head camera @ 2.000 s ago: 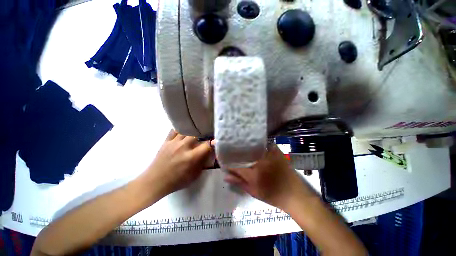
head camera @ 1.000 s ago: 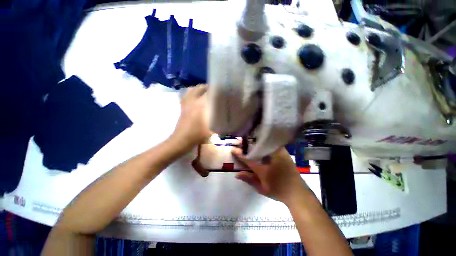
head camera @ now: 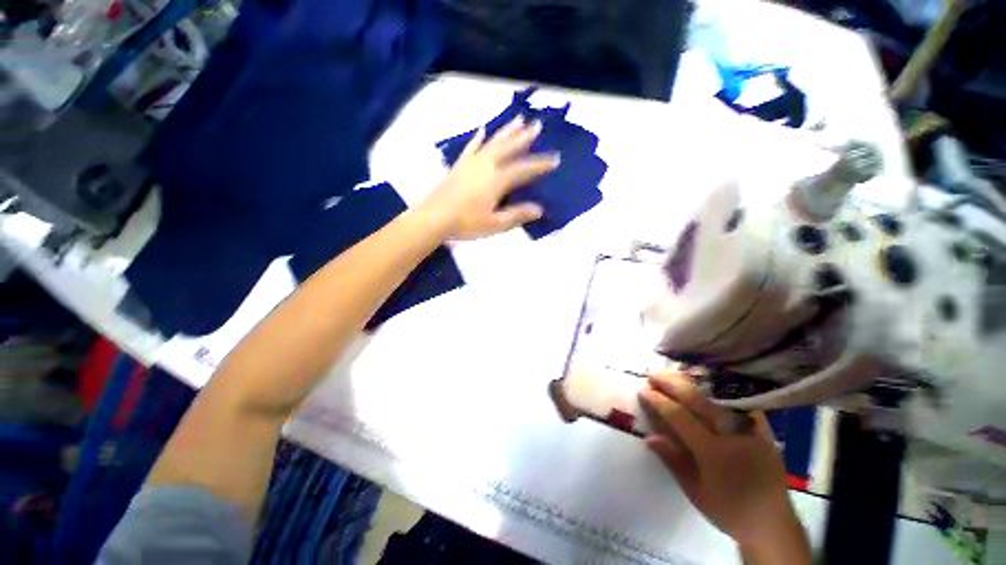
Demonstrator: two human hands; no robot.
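My left hand is stretched out over the pile of navy pieces, fingers spread on or just above its left part. Whether it touches the cloth is not clear. My right hand is on the machine bed near the needle area, fingertips below the cream machine head. The needle and presser foot are hidden, and I cannot tell if the right fingers hold anything. The cut-piece stack lies partly behind my left forearm.
A large navy cloth covers the table's left side. A black smartphone lies right of my right hand. A green item is at the lower right. A blue and black item is at the back. A brown corner piece is on the bed.
The view has swung left. My left hand has left the machine and reached out to the navy pile. My right hand remains by the needle area.
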